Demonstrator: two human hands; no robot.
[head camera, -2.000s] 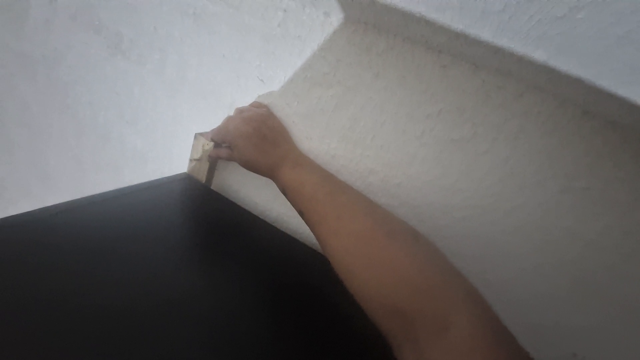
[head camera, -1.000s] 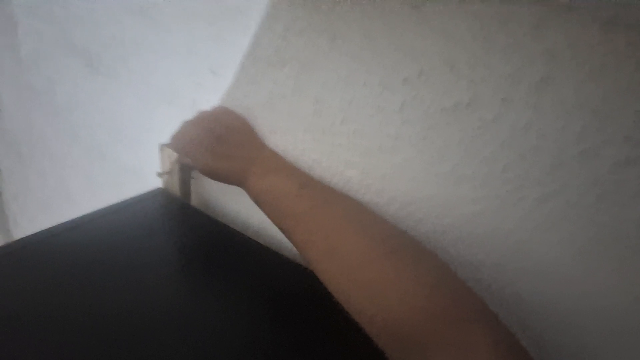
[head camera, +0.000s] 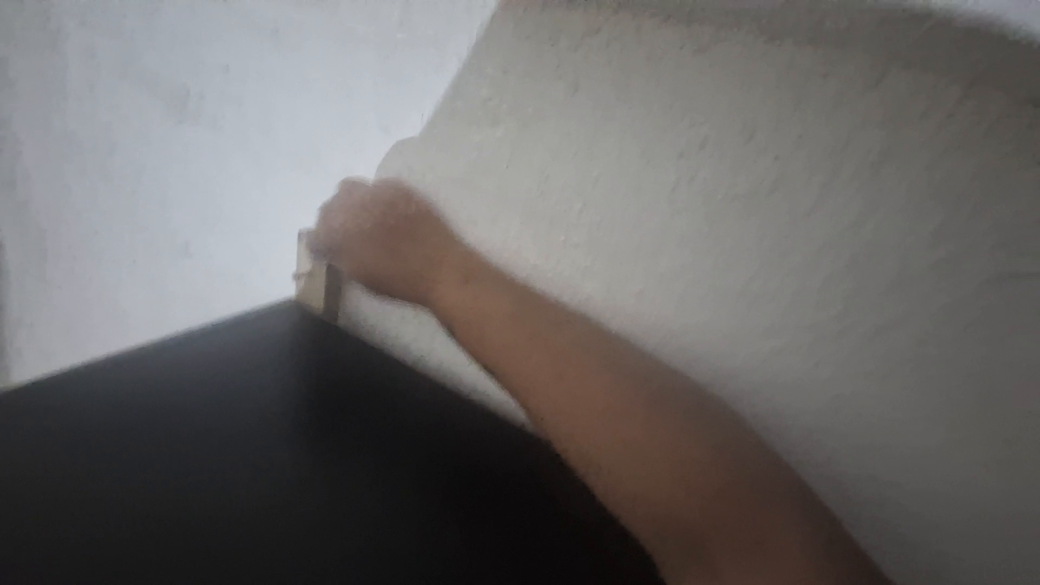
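My right hand (head camera: 386, 236) reaches up from the lower right, its fingers closed on the upper part of a small pale block (head camera: 313, 280), perhaps wood, with a darker side. The block stands upright at the corner of a large black panel (head camera: 284, 439), where the panel's two upper edges meet. Blur hides the fingertips and whatever lies behind the hand. My left hand is not in view.
A bluish-white wall surface (head camera: 203, 146) lies behind on the left. On the right is a rough, greyish plastered surface (head camera: 691, 203), close beside the forearm, with a darker band along its top.
The view has shifted somewhat. The hand stays at the block by the panel's corner; no other plain change.
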